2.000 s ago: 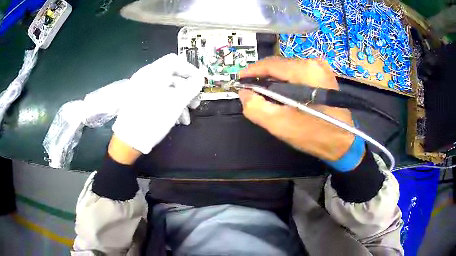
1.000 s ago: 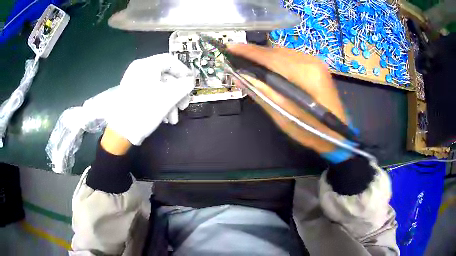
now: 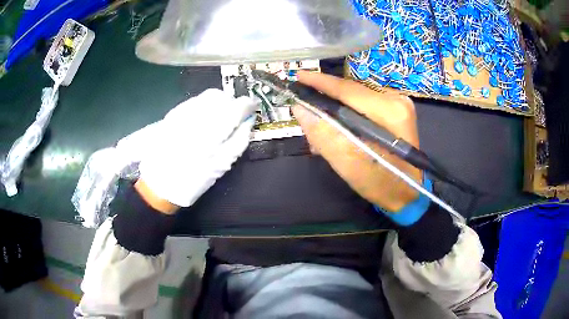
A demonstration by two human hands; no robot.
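The open white power-strip housing lies on the black work mat, full of small parts and wires. My gloved left hand grips its left edge; the fingertips hide that side. My bare right hand, with a blue wrist strap, holds the black soldering iron like a pen. Its front end points at the upper left of the housing; the exact touch point is unclear. The whitish solder feed tube runs along the iron. A bagged power cord lies left of the housing, partly behind my left hand.
The clear fume hood hangs over the housing's far edge. A cardboard parts tray with blue discs stands at the far right. Another open housing with a bagged cord lies at the far left.
The iron has moved from the housing's lower middle to its upper left and now slants more steeply. My right hand went with it. The hood covers more of the view; my left hand stays at the housing.
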